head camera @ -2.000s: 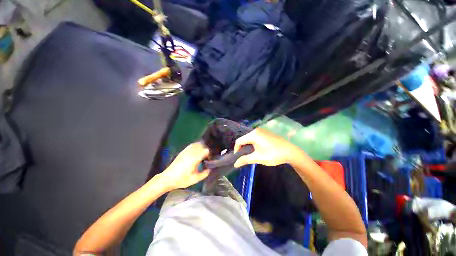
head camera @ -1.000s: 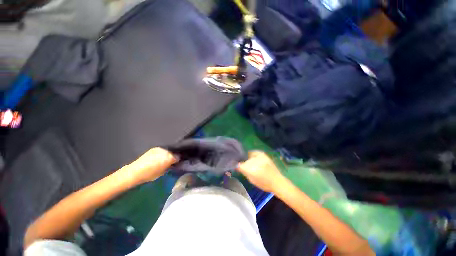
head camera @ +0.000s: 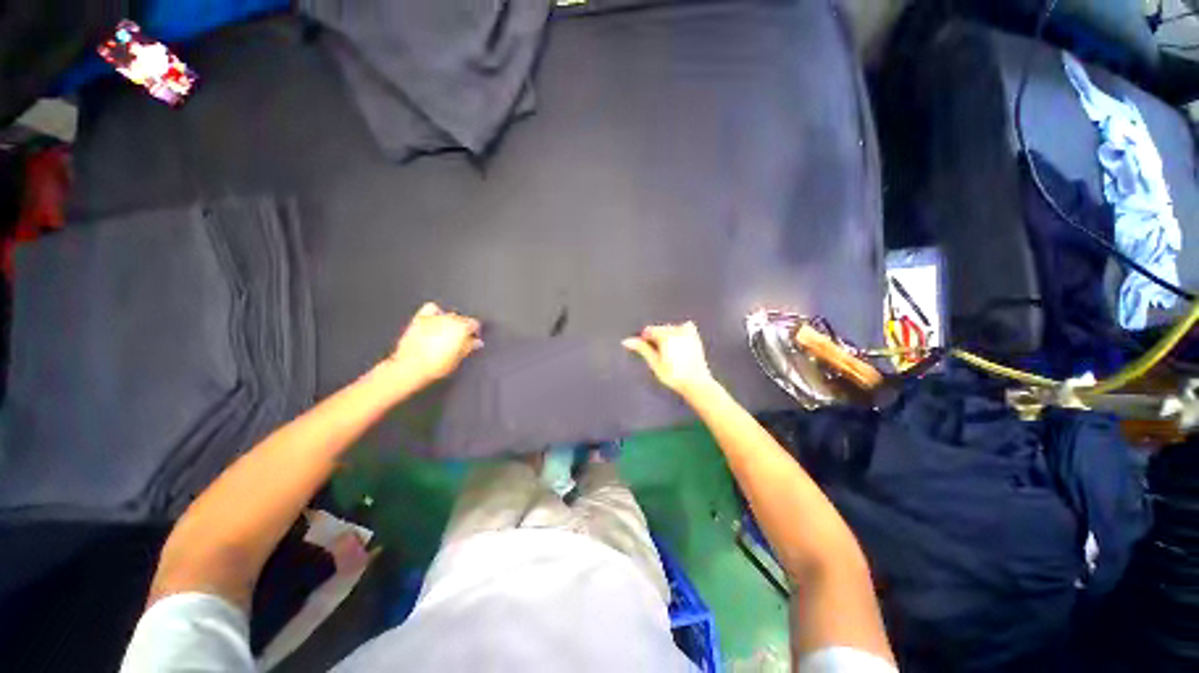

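Note:
A dark grey garment piece (head camera: 533,394) lies at the near edge of the padded table (head camera: 592,197), nearly the same colour as the cover. My left hand (head camera: 441,345) grips its far left corner. My right hand (head camera: 671,355) pinches its far right corner. The silver steam iron (head camera: 796,362) with an orange-brown handle rests to the right of my right hand, touched by neither hand. A stack of flat grey pieces (head camera: 118,355) with layered edges lies on the left.
Loose grey pieces (head camera: 434,79) lie at the far edge. A red-and-white packet or phone (head camera: 147,63) is far left. A white card-like plate (head camera: 914,296) is beside the iron. A yellow hose (head camera: 1144,362) runs right above dark clothing (head camera: 973,487). A blue crate (head camera: 690,618) stands below.
The view has turned to face the table. The garment piece has moved from in front of my body onto the table's near edge, with both hands still holding it.

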